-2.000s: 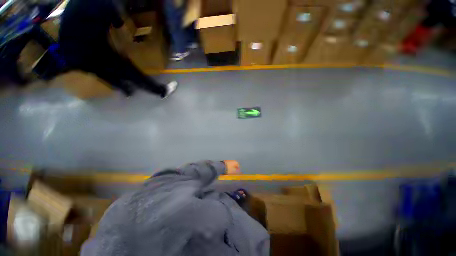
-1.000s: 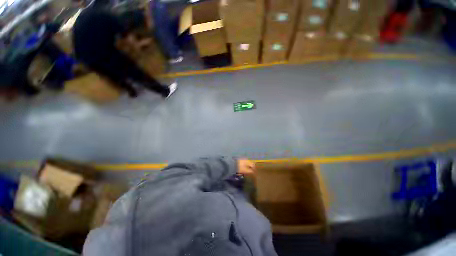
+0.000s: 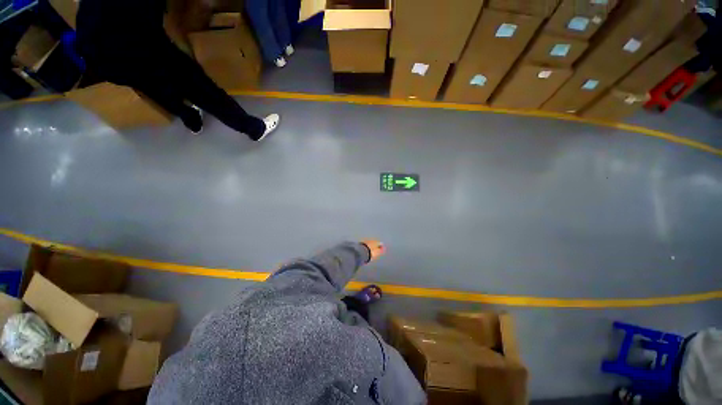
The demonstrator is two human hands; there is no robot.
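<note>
My left hand [image 3: 374,249] is small in the head view, bare, at the end of a grey sleeve reaching forward over the floor. No object shows in it, but its fingers are too small to read. My right hand is not in view. A brown carton [image 3: 451,352] with raised and folded flaps stands on the floor beside my body, at the lower right, apart from my left hand. A dark shoe [image 3: 368,294] shows below the hand.
Open cartons [image 3: 87,360], one holding white crumpled material, stand lower left. A blue stool [image 3: 645,348] stands lower right. Across the grey aisle [image 3: 507,213] are stacked cartons [image 3: 419,75], a red stool [image 3: 671,88] and a striding person in black [image 3: 170,63].
My left hand has shifted slightly up and left since one second ago. The near carton's open interior showed then; now flaps cover much of it. The view has shifted.
</note>
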